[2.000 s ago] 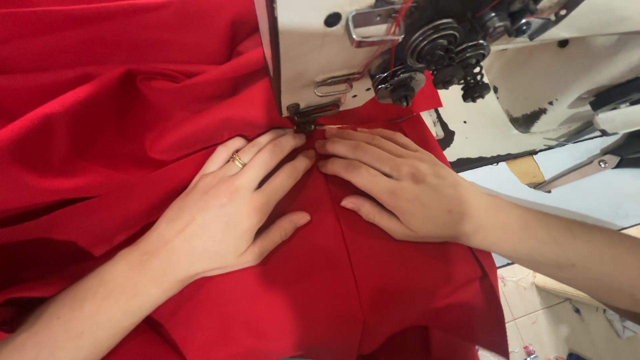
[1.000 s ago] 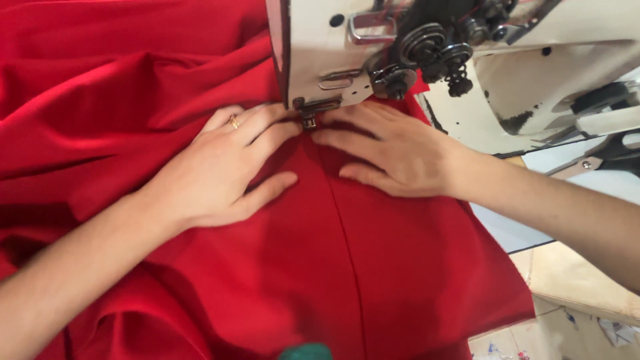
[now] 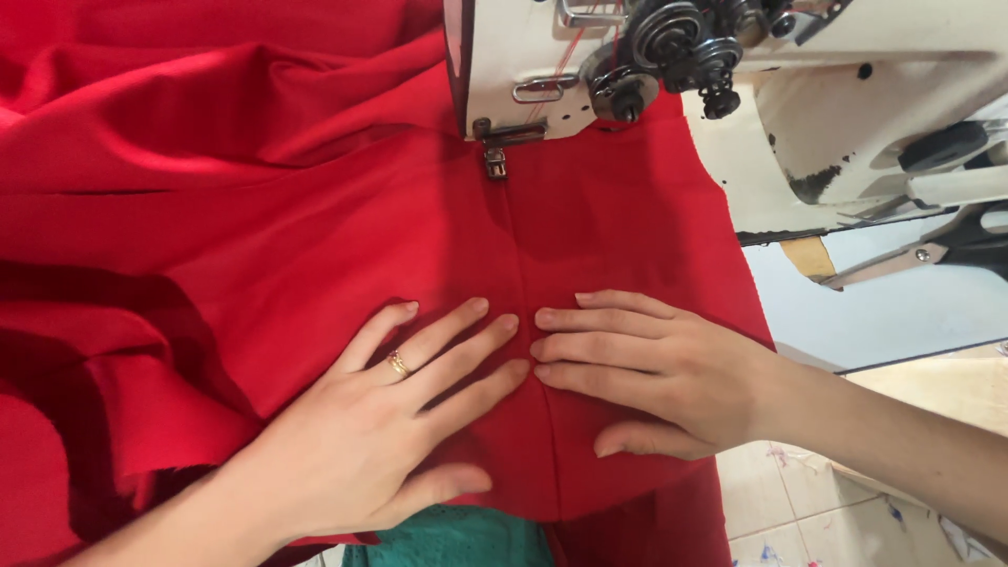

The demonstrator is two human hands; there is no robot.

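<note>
Red fabric (image 3: 362,228) spreads under a sewing machine head (image 3: 520,47), with a seam (image 3: 516,236) running from the presser foot (image 3: 495,163) toward the bottom of the view. My left hand (image 3: 394,417), with a ring on one finger, lies flat on the cloth just left of the seam, fingers apart. On the seam's right side my right hand (image 3: 661,370) rests palm down, its fingertips near the seam. Both hands are some way below the presser foot, and neither grips the cloth. The needle cannot be made out.
Black-handled scissors (image 3: 921,256) lie at the right on a pale blue surface (image 3: 795,307) beside the machine bed. Thread tension discs (image 3: 669,35) sit on the machine head. Teal cloth (image 3: 449,539) shows at the bottom. Below right is a tiled floor (image 3: 819,504) with scraps.
Both hands have moved back along the seam, away from the presser foot where their fingertips were. More of the seam and the presser foot now show. Teal cloth shows more at the bottom.
</note>
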